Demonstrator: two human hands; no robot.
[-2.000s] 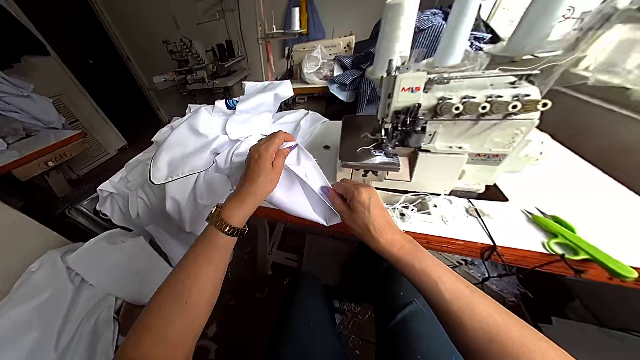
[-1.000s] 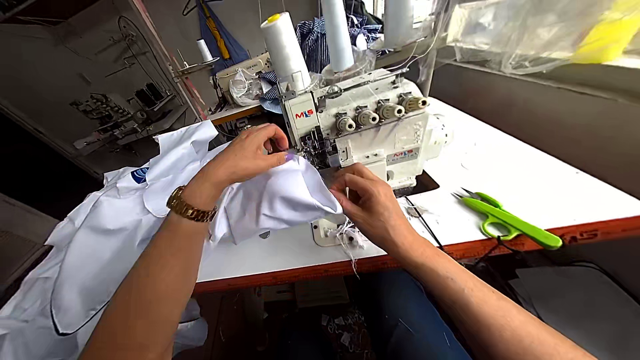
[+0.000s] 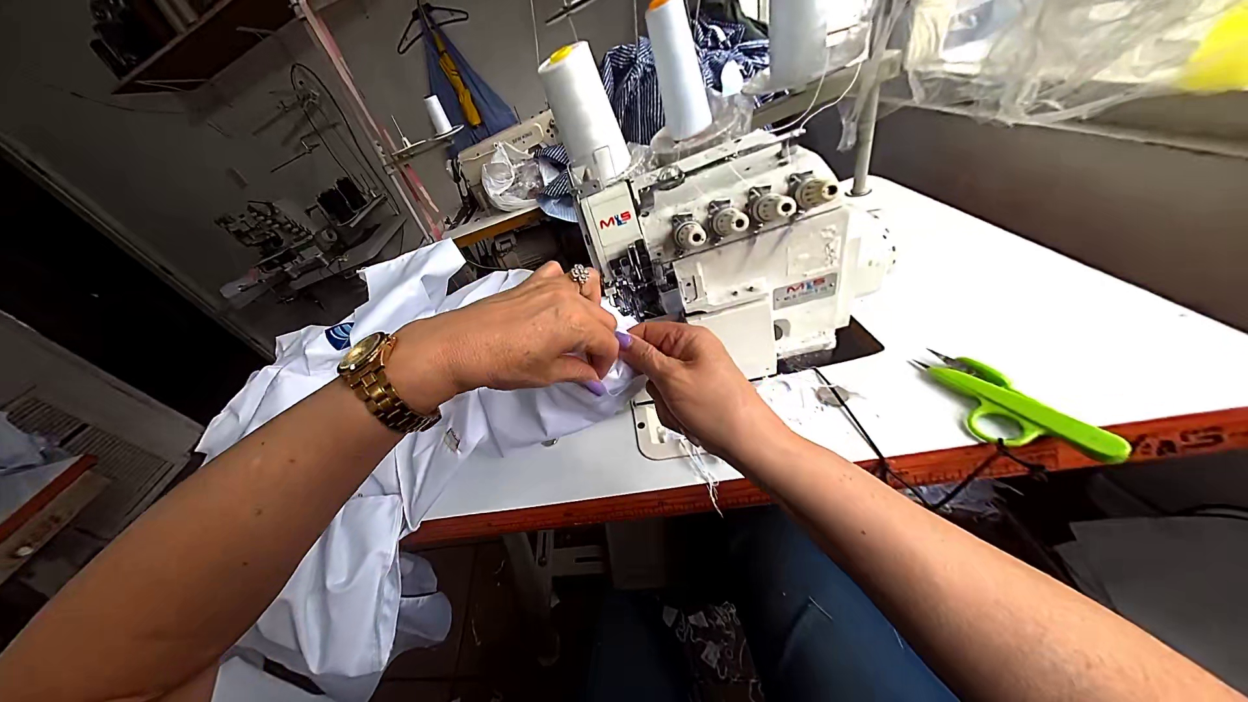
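A white garment [image 3: 341, 575] with a dark blue emblem drapes over the left part of the table and down past its front edge. My left hand [image 3: 531, 336], with a gold watch at the wrist, pinches the garment's edge close to the needle area of a white overlock sewing machine [image 3: 760, 253]. Fingertips of my right hand [image 3: 692, 385] meet the left ones at the same edge, and both grip the cloth. The presser foot is mostly hidden behind the left hand. Loose thread ends hang below my right hand.
Green-handled scissors [image 3: 1033, 405] lie on the white table [image 3: 1043, 283] at the right, near its red-brown front edge. A black cord crosses that edge. Large thread cones [image 3: 585, 107] stand behind the machine; another sewing machine [image 3: 507, 141] is further back.
Both hands have come together at the cloth edge beside the machine; one second ago they were apart, with cloth stretched between them. The view has swung since two seconds ago.
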